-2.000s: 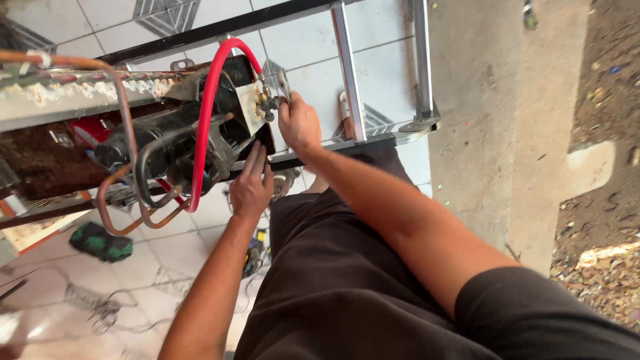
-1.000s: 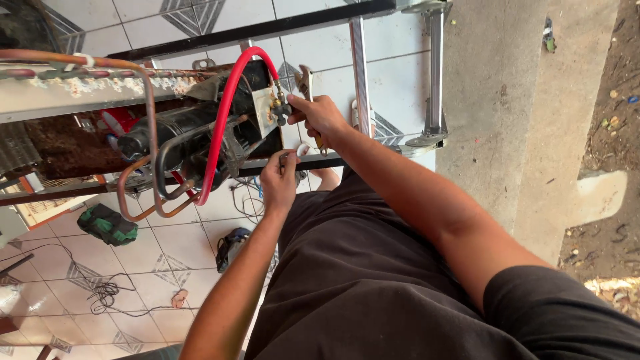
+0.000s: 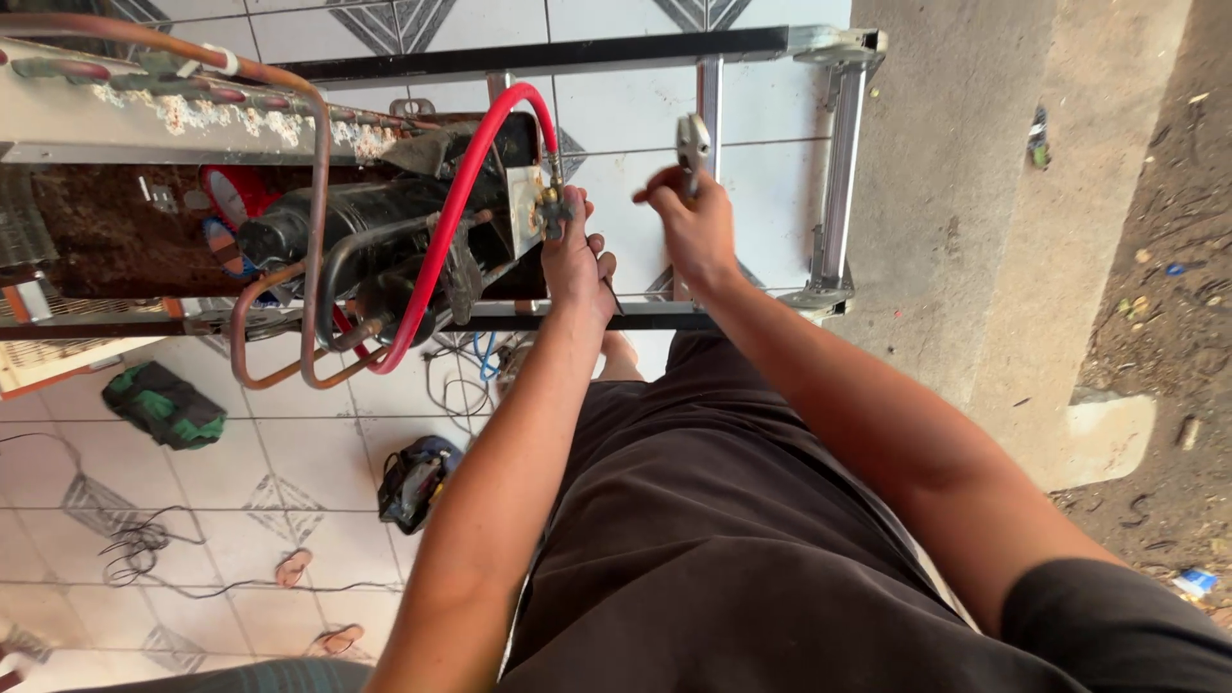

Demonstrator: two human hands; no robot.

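My right hand grips a metal adjustable wrench, its jaw pointing away from me, to the right of the air-conditioner unit. My left hand is at the brass service valve, fingertips touching it; a thin dark tool shows beneath its fingers. A red hose runs from the valve fitting and loops down over the black compressor. The valve sits against a pale metal bracket. Bent copper pipes stand left of the hose. A red-rimmed gauge lies behind the compressor.
An aluminium ladder with black rails lies under the unit and reaches to its right. On the tiled floor are a green and black bag, an open tool bag, a black cable and pink sandals. A concrete ledge borders the tiles.
My right hand has moved away from the valve to the right, with the wrench in it. My left hand has moved up to the valve from near the ladder rail.
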